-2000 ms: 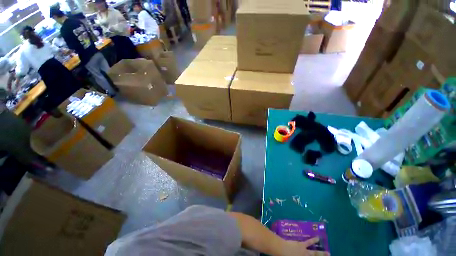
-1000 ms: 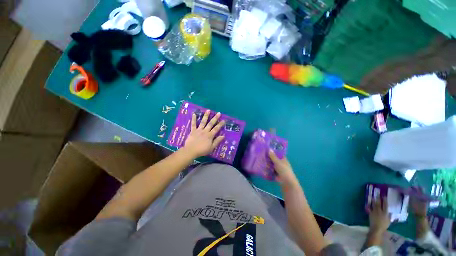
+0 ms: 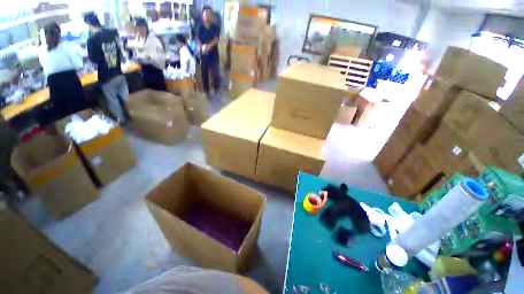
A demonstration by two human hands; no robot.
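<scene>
Neither of my hands is in the picture; only my grey sleeve or shoulder shows at the bottom edge. Nearest in front of me is an open brown shipping carton (image 3: 201, 250) on the floor, with purple boxes (image 3: 212, 224) lying low inside it. To its right is the green-topped table (image 3: 307, 252). On the table are an orange-red and yellow tape roll (image 3: 312, 202), a soft black lump (image 3: 345, 212) and a slim dark red utility knife (image 3: 350, 262).
A whitish stretch film roll (image 3: 436, 221) lies on the table's right. Closed cartons (image 3: 235, 135) stand behind the open one. More cartons (image 3: 431, 138) are stacked at the right. Several people (image 3: 109, 63) stand along a workbench (image 3: 29, 103) at the back left.
My view has swung from the tabletop back to the floor carton and the room. The purple boxes on the table and my hands on them are out of the picture.
</scene>
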